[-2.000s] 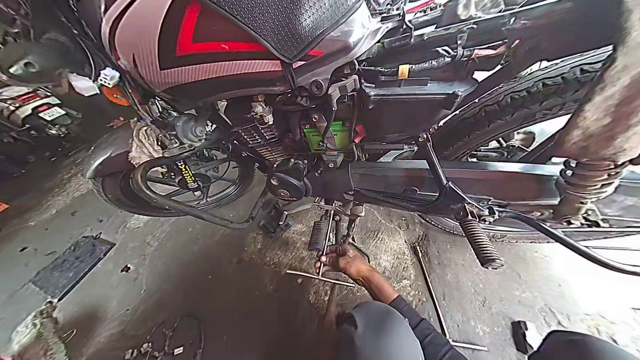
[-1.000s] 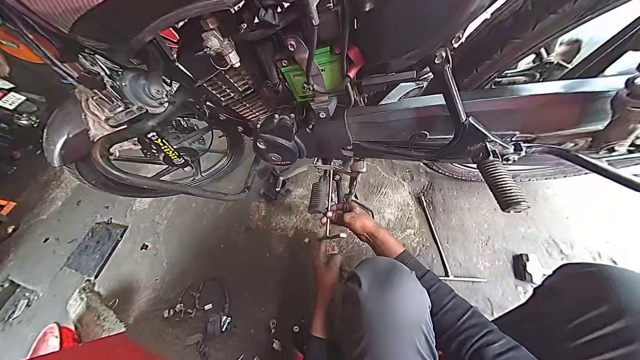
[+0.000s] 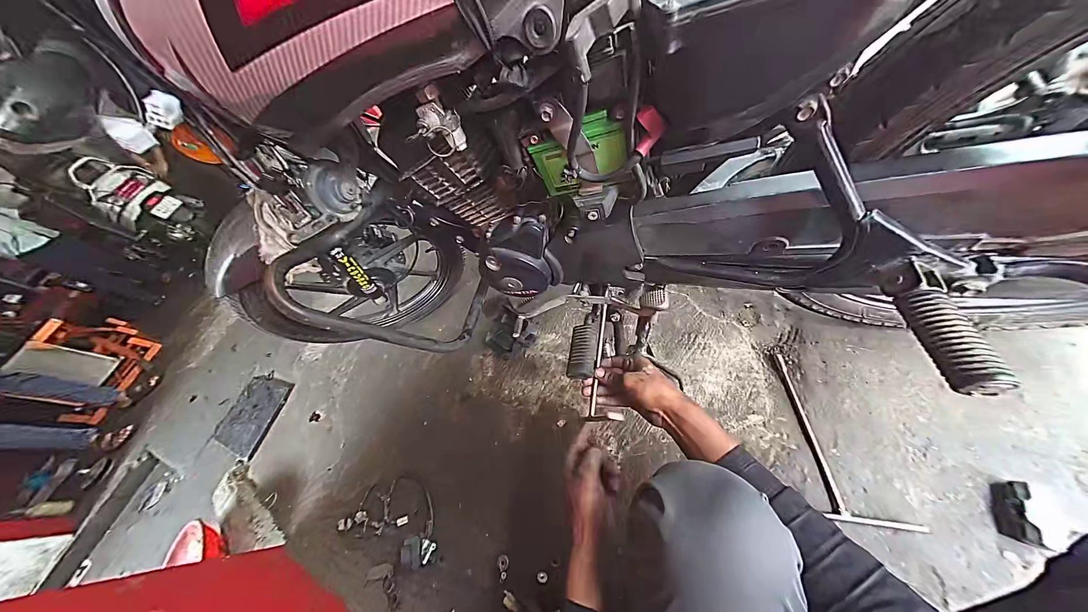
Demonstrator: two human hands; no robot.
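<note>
A parked motorcycle fills the upper part of the head view, its ribbed rubber footpeg point(image 3: 583, 347) low at the centre. A thin T-handle wrench point(image 3: 600, 361) reaches up under the frame beside that peg, its crossbar toward me. My right hand point(image 3: 633, 387) is around the wrench's shaft, just above the crossbar. Below the crossbar, my left hand point(image 3: 592, 467) is blurred and appears apart from the tool; its fingers are not clear. Above them are the round black engine cover point(image 3: 517, 255) and a green battery point(image 3: 582, 153). The wrench's far end is hidden.
Another long T-handle tool point(image 3: 809, 433) lies on the floor at the right, near a black part point(image 3: 1016, 512). Wiring with connectors point(image 3: 391, 518) and small metal parts lie at lower centre. A rear footpeg point(image 3: 956, 340) juts out at the right. A person's legs point(image 3: 51, 412) show at far left.
My left hand was at the wrench's crossbar one second ago and is now lower, off it. The right hand stays on the shaft. The crossbar has turned. The view has shifted.
</note>
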